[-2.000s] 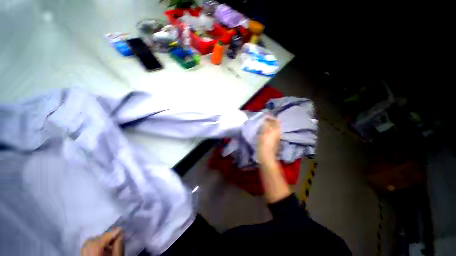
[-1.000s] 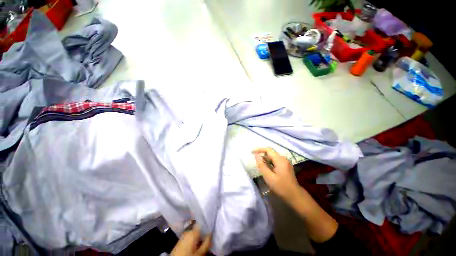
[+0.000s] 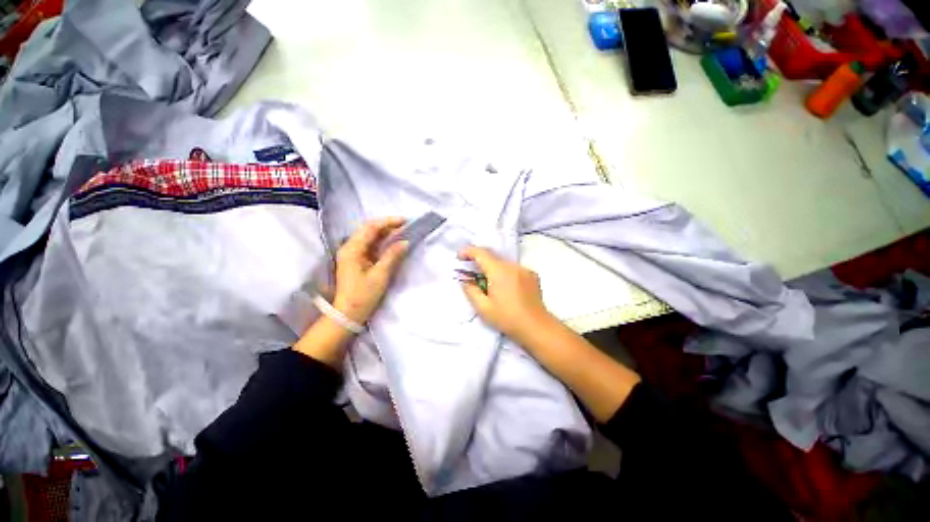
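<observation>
A light grey-lilac work jacket (image 3: 449,377) lies spread over the table edge and my lap, its red-and-white check yoke lining (image 3: 219,177) and dark piping showing at left. My left hand (image 3: 365,267) pinches a small grey flap (image 3: 420,226) on the jacket's front panel, thumb and fingers together. My right hand (image 3: 502,292) is just right of it, curled around small metal thread snips (image 3: 473,276) whose tips point left towards the flap. One sleeve (image 3: 663,245) stretches right over the table edge. Any loose thread is too fine to tell.
Darker grey garments (image 3: 153,61) are heaped at the back left. A smartphone (image 3: 648,51), green box (image 3: 738,76), orange bottle (image 3: 834,90) and red tray (image 3: 816,46) stand at the back right. More garments (image 3: 857,377) lie over a red crate at the right, below the pale table (image 3: 438,76).
My left hand has moved up from the jacket's lower part to the grey flap. My right hand has moved left and up beside it with the snips. The view has shifted, the table items now nearer the top.
</observation>
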